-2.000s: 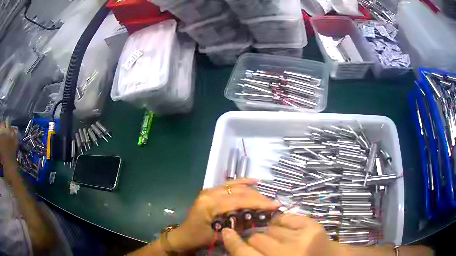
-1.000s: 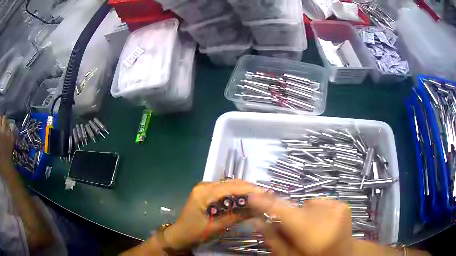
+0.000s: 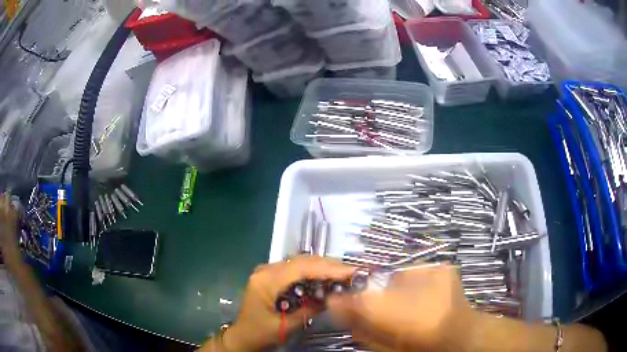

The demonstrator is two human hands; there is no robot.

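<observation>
My left hand (image 3: 258, 295) is closed around a bunch of wired metal cylinders (image 3: 300, 291), whose round dark ends face me in a row. Thin red wires hang below them. My right hand (image 3: 409, 302) is blurred and touches the right end of the bunch; its fingertips and anything between them are unclear. Both hands are over the front of the white parts tray (image 3: 405, 162), heaped with silver cylinders. Two cylinders stand apart at its left side.
Behind the tray is a clear plastic box (image 3: 302, 135) of cylinders with red wires. Blue crates (image 3: 579, 185) are at right, lidded boxes (image 3: 182, 103) at back left. A smartphone (image 3: 127, 252), green item (image 3: 187, 190) and black hose (image 3: 84, 127) are left, beside a coworker's arm (image 3: 31, 289).
The scene has shifted slightly left in view. My right hand has moved back against the bunch and covers part of it. My left hand keeps its hold.
</observation>
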